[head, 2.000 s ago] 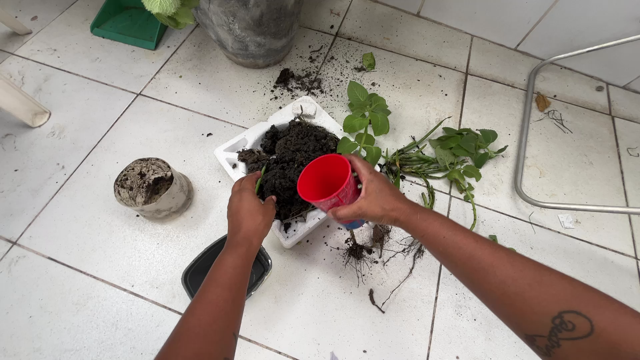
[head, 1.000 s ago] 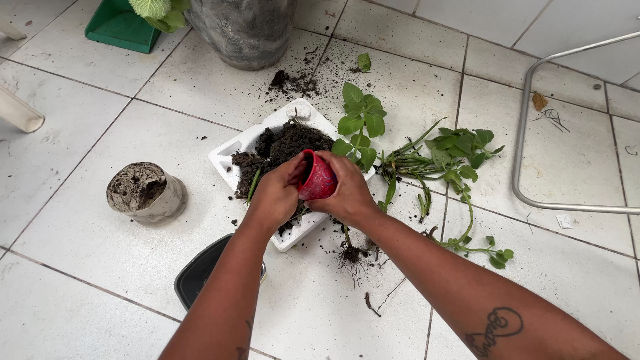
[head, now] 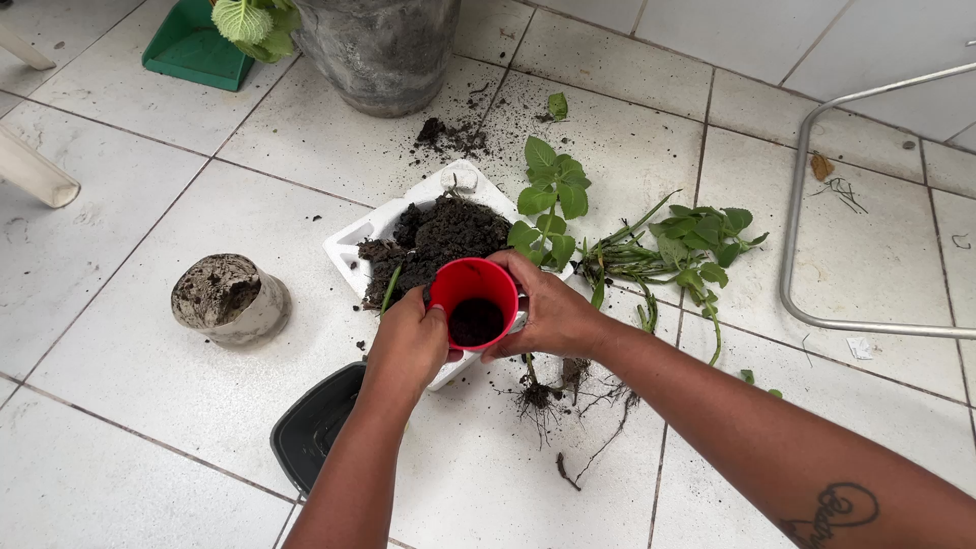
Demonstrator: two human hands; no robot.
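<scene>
A red plastic cup (head: 496,284) with dark soil at its bottom is held between both hands, its mouth facing me. My left hand (head: 412,335) grips its left rim; my right hand (head: 545,309) wraps its right side. Beneath and behind them lies a white foam tray (head: 362,232), with a heap of dark soil (head: 457,229) on it. A leafy green cutting (head: 550,194) lies across the tray's right side, its roots on the floor near my right wrist. More uprooted plants (head: 679,248) lie to the right.
At left stands a dirt-crusted round container (head: 248,309). A black plastic container (head: 305,427) is partly behind my left forearm. A large grey pot (head: 381,53) and a green dustpan (head: 198,49) are at the back. A metal tube frame (head: 793,229) stands at right, a pale furniture leg (head: 38,171) at left.
The red cup has turned so that its mouth faces me; a second ago it was tilted sideways over the soil between both hands. Two seconds ago my left hand was at the soil, off the cup.
</scene>
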